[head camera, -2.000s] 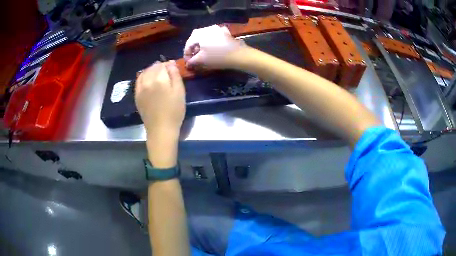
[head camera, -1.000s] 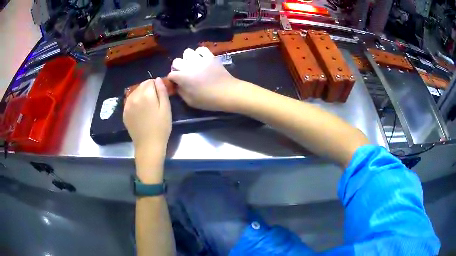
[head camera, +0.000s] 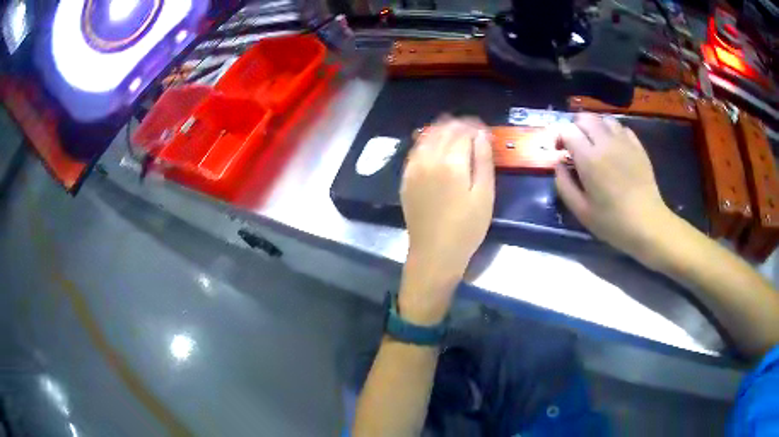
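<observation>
A reddish-brown carrier bar (head camera: 523, 148) lies across the black work pad (head camera: 367, 189), lit bright orange, between my two hands. My left hand (head camera: 448, 183) grips its left end, with the fingers covering that end. My right hand (head camera: 608, 166) holds its right end between thumb and fingers. A small silver locating strip (head camera: 538, 116) shows just behind the bar. The black inspection camera head (head camera: 559, 55) is above and behind the bar. Whether a thin tool is in my left fingers cannot be told.
Red parts bins (head camera: 215, 141) stand left of the pad on the metal bench (head camera: 295, 179). A monitor (head camera: 111, 51) at upper left shows bright rings. More carrier bars lie behind the pad, and stacked carrier bars (head camera: 724, 171) stand at right. A red light (head camera: 728, 55) glows behind them.
The view has swung left, bringing in the monitor and floor. My hands have moved apart along the bar, showing its middle. My right hand has shifted to the bar's right end.
</observation>
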